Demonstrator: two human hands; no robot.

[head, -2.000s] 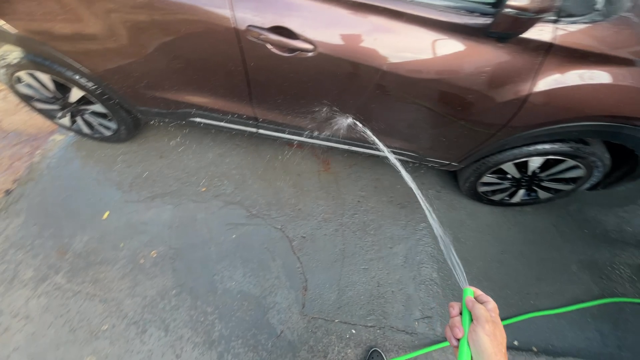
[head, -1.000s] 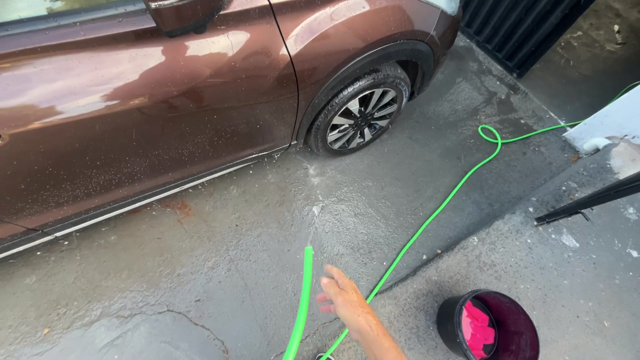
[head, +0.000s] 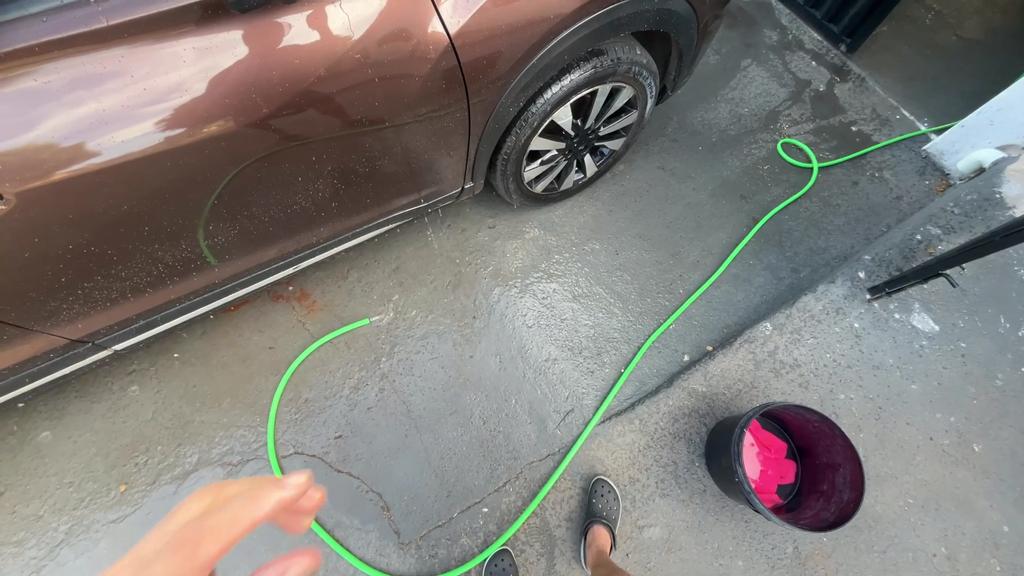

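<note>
My left hand [head: 232, 520] reaches in from the bottom left, its fingers apart and nothing in it. In view it overlaps the near curve of a green garden hose [head: 276, 400]; whether they touch is unclear. The hose lies on wet concrete, its end near the car with a little water at the tip. My right hand is out of view. A brown car [head: 344, 104] with water drops on its door stands at the upper left, its wheel [head: 580, 136] close to the hose. A black bucket [head: 724, 460] holding a pink cloth [head: 768, 464] stands at the lower right.
My feet in dark clogs [head: 602, 504] are at the bottom, beside the hose. The hose loops and runs to a white wall base [head: 980, 132] at the right. A black metal bar [head: 952, 260] juts in at the right edge. Cracks run across the concrete.
The hose was in my right hand two seconds ago, spraying the car door; now it lies on the ground. My right hand has left view and my left hand has come in.
</note>
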